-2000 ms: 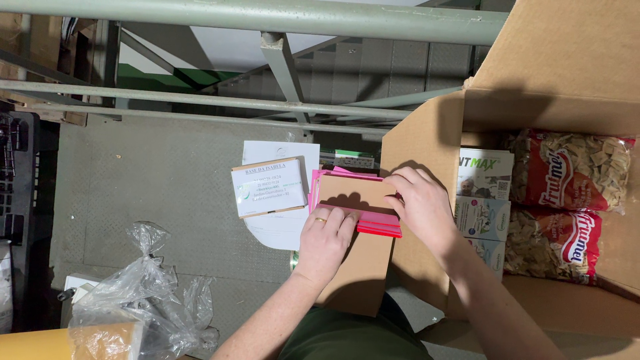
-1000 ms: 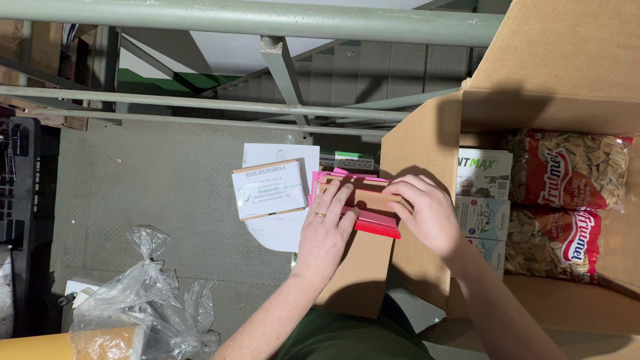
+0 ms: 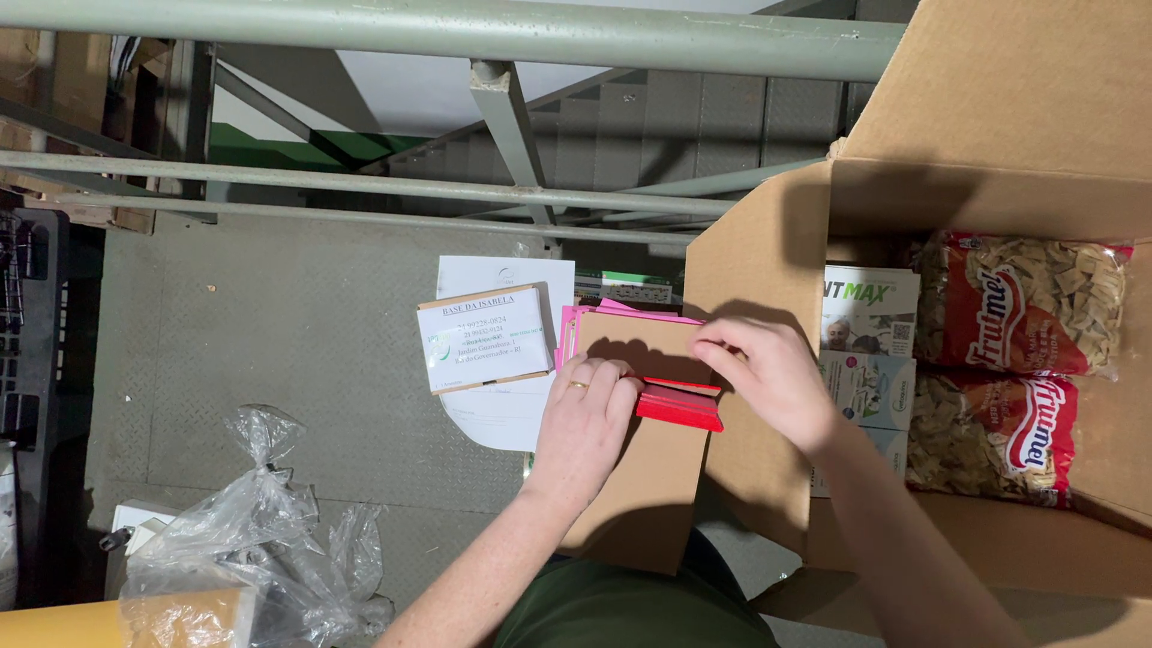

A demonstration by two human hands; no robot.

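Note:
A brown cardboard piece [image 3: 643,346] lies over several pink sheets [image 3: 621,310] in front of me. Red folded card pieces [image 3: 679,407] stand near its lower edge. My left hand [image 3: 589,418] rests with curled fingers at the left end of the red pieces and on the brown card; what the fingertips grip is hidden. My right hand [image 3: 765,373], thumb and forefinger pinched together, is at the card's right edge; whether it grips the card is unclear. Below lies a longer brown cardboard panel [image 3: 639,504]. To the left, a small labelled box [image 3: 486,337] sits on white paper [image 3: 486,418].
At right stands an open cardboard box [image 3: 972,531] holding printed cartons [image 3: 868,387] and two Frumel bags [image 3: 1035,306]. Green metal railings [image 3: 360,31] cross the far side. Clear plastic bags [image 3: 252,540] lie lower left, beside a yellow object [image 3: 63,625]. A black crate [image 3: 36,360] stands far left.
My left hand has moved down from the brown card's upper part, where it was one second ago. My right hand has drawn slightly up and away from the red pieces. More brown card shows.

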